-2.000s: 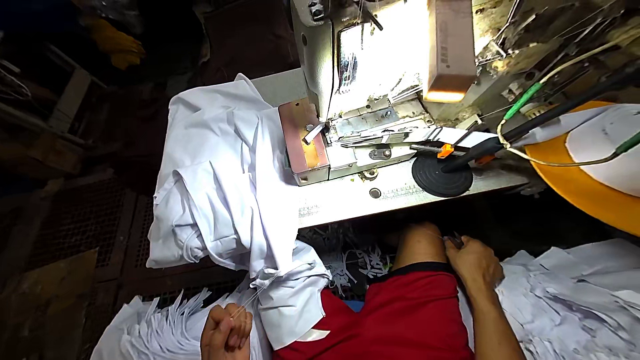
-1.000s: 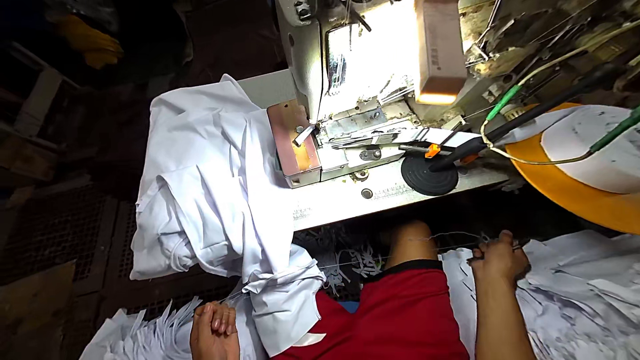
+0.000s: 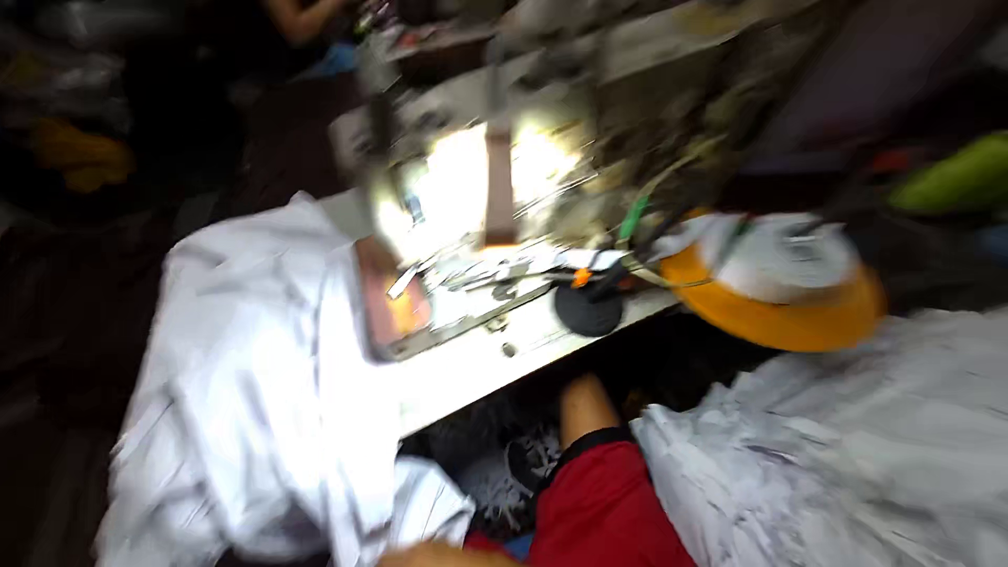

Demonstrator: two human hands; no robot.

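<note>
White fabric (image 3: 260, 354) hangs in loose folds over the left end of the sewing machine's bed (image 3: 465, 362). At the bottom edge, beside a lower fold of that fabric, a small blurred part of a hand or wrist (image 3: 445, 556) shows, apparently my left; its fingers cannot be made out. My right hand is not in the frame. The sewing machine (image 3: 457, 291), brightly lit, stands ahead with a reddish metal plate (image 3: 386, 291) at its left and a black round disc (image 3: 588, 309) at its right front.
A large pile of white fabric pieces (image 3: 835, 441) lies at the right. Behind it is an orange and white round object (image 3: 772, 283), with a cable (image 3: 650, 272) running near it. My red-clad leg (image 3: 598, 504) is below the bed. Another person's arm (image 3: 303, 20) shows at the top left.
The view has swung and blurred strongly. My right hand, earlier by my knee and then on the right-hand fabric, is out of frame. Only a sliver of a hand remains at the bottom.
</note>
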